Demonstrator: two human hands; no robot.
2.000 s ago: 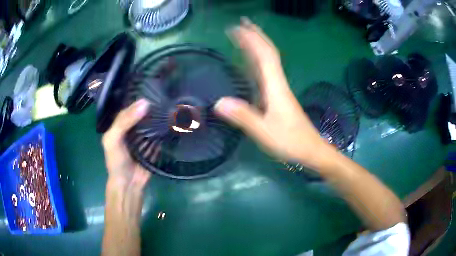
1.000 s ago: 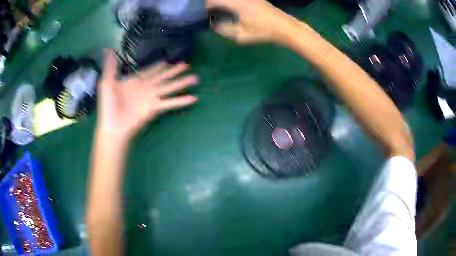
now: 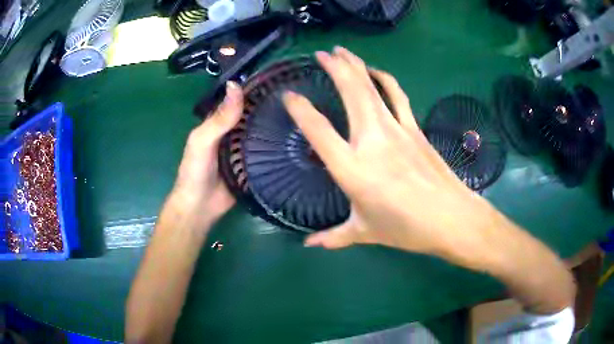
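Note:
A black fan body (image 3: 237, 151) is held up in front of me, its round ribbed face towards me. A black front grille (image 3: 289, 181) lies over its face, its centre partly hidden by my right hand. My left hand (image 3: 205, 164) grips the left rim, thumb on the edge. My right hand (image 3: 377, 154) is spread over the grille, fingertips on its upper part and thumb at the lower edge. Whether the grille sits fully flush cannot be told.
A blue bin (image 3: 67, 181) of copper-coloured rings is at left. A loose black grille (image 3: 464, 138) and grouped grilles (image 3: 565, 134) lie at right. Black and white fans (image 3: 222, 17) stand at the far side beside a pale yellow sheet (image 3: 145, 41). A metal bracket (image 3: 575, 47) is upper right.
One second ago my left hand was open and empty and my right hand was at the far side. Now both hold a fan body with a grille over it. The view has shifted.

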